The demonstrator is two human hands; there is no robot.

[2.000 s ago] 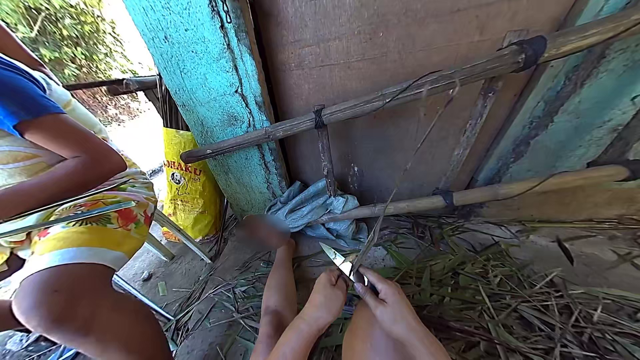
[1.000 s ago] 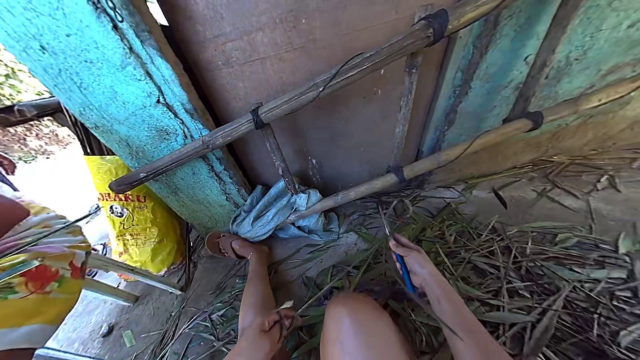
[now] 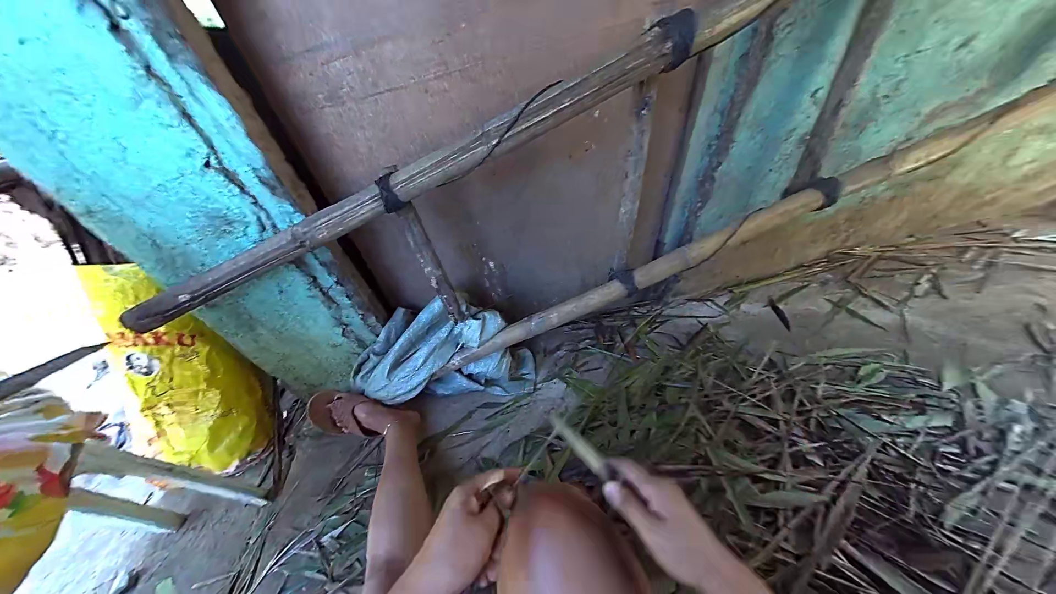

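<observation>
My right hand [image 3: 660, 516] is closed on a tool with a pale, narrow blade [image 3: 580, 445] that points up and left; its handle is mostly hidden in my fingers. My left hand [image 3: 466, 528] is beside my bent knee [image 3: 561, 528], its fingers closed round a small, light-coloured piece [image 3: 492, 485] that I cannot identify. The blade is blurred and stands apart from my left hand, above and to the right of the knee.
Leafy cuttings [image 3: 742, 429] cover the ground on the right. A bamboo ladder [image 3: 528, 124] leans across the wall, its lower pole over a blue woven sack [image 3: 437, 351]. A yellow sack [image 3: 194, 388] stands left, near a person's floral garment [image 3: 33, 487] and a low frame [image 3: 165, 474].
My hands were together at the blade two seconds ago; they then moved apart. Now my right hand is back closer to the knee and my left hand. The view has swung right and down.
</observation>
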